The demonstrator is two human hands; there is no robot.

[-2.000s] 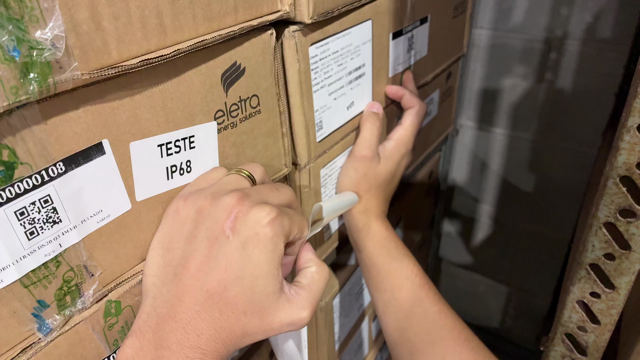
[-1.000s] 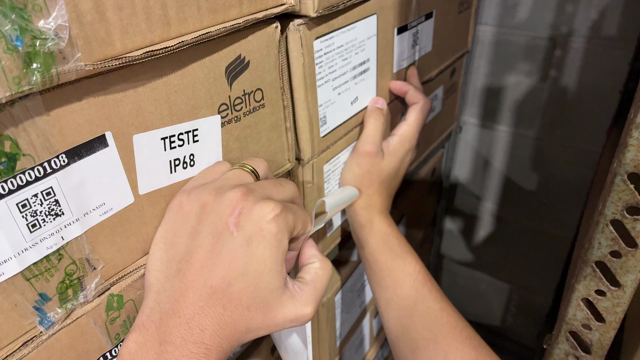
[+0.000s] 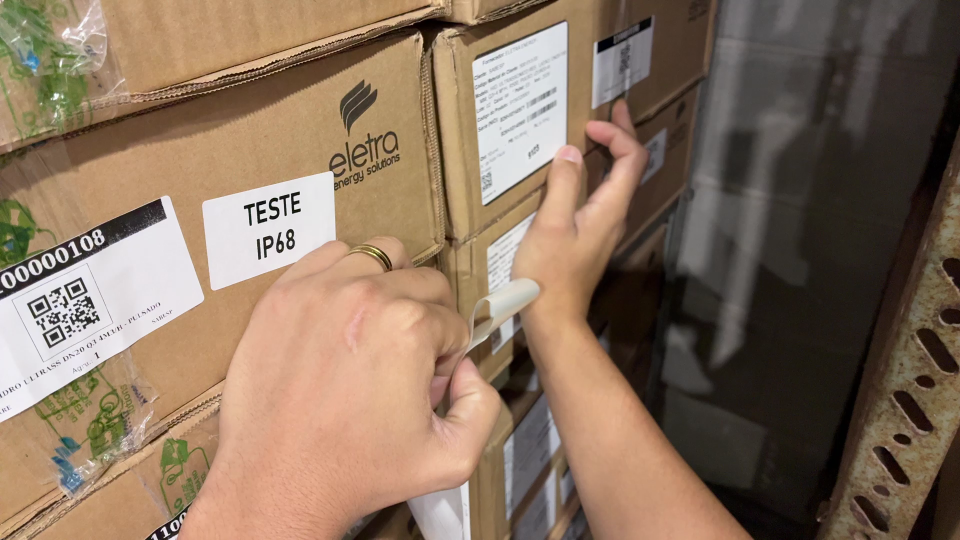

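My left hand (image 3: 360,360), with a ring on one finger, pinches a curled strip of pale backing paper (image 3: 506,304) between thumb and fingers. White paper (image 3: 446,514) hangs below this hand. Just behind its knuckles, a white printed label (image 3: 270,229) is stuck on a cardboard box (image 3: 247,127). My right hand (image 3: 585,195) is raised with spread fingers against the neighbouring cardboard box (image 3: 457,135). Its thumb touches the lower right edge of a large white label (image 3: 521,112), and its fingertips are just below a smaller label (image 3: 622,60). Whether it holds anything is hidden.
More cardboard boxes (image 3: 262,37) are stacked above and below, some with clear printed tape (image 3: 97,420). A label with a square code (image 3: 97,300) is on the left box. A rusty perforated metal upright (image 3: 900,397) stands at the right, before a grey wall (image 3: 757,225).
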